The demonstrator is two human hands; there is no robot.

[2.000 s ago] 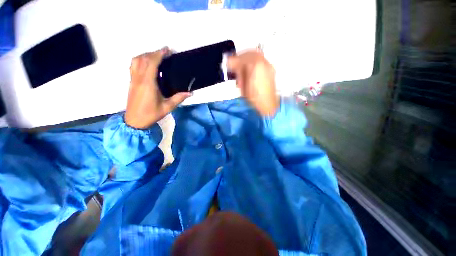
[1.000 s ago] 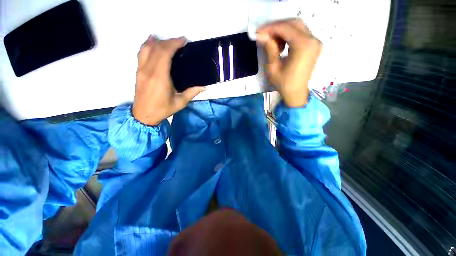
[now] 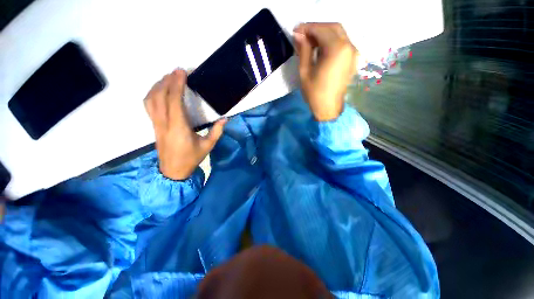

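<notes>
A glossy black smartphone or screen module [image 3: 231, 73] lies tilted on the white table top, with two bright light bars reflected in it. My left hand [image 3: 178, 125] is at its lower left corner, thumb and fingers apart, with no firm grip on it. My right hand [image 3: 325, 67] is beside its right end, thumb and index fingertips together. Whether something small is pinched there cannot be told against the white table.
A second black phone [image 3: 57, 90] lies on the white table [image 3: 134, 35] at the left. Clear-white scraps with red specks [image 3: 380, 69] lie at the table's right end. A blue-sleeved person sits close at my left. A dark glassy structure [image 3: 486, 99] stands at the right.
My left hand has opened from its hold on the phone. The phone now lies more steeply slanted. My right hand has moved slightly left and stays near its right end. The view has turned.
</notes>
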